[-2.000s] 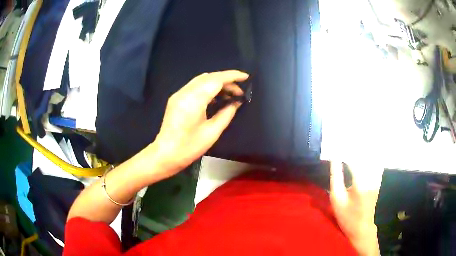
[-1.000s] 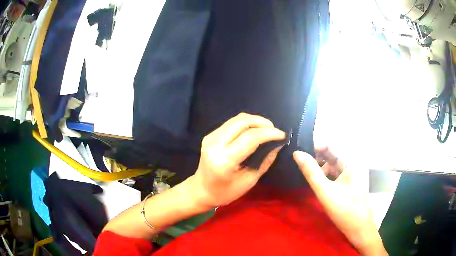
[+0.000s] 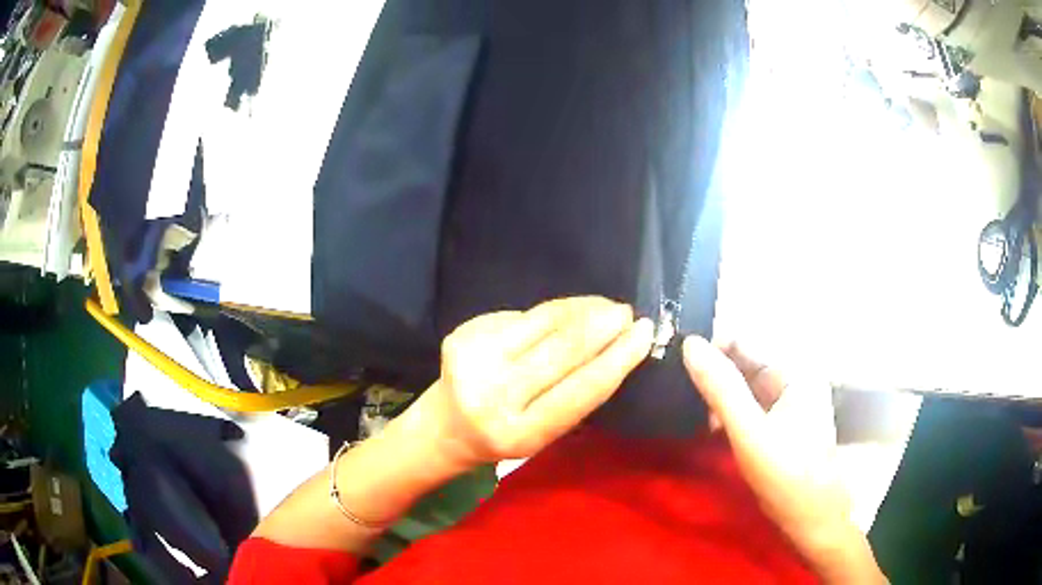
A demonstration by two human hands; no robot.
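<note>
A dark garment panel (image 3: 548, 171) lies on the white table and hangs over its front edge. A zip (image 3: 692, 257) runs along the panel's right edge. A small shiny zip slider (image 3: 664, 329) is at its near end, between my hands. My left hand (image 3: 548, 371) has its fingertips closed on the zip slider from the left. My right hand (image 3: 760, 417) grips the panel's near right edge beside the zip, thumb on top. The fingers under the cloth are partly hidden.
Scissors (image 3: 1008, 257) lie at the right, below the off-white machine parts (image 3: 1006, 46). A curved yellow tube (image 3: 229, 394) is at the left table edge. Dark, white and blue scraps lie at the left. The red-clothed lap (image 3: 571, 514) is close under my hands.
The panel has shifted right and towards me. My left hand has moved right and down to the zip's near end. My right hand has come up onto the panel edge.
</note>
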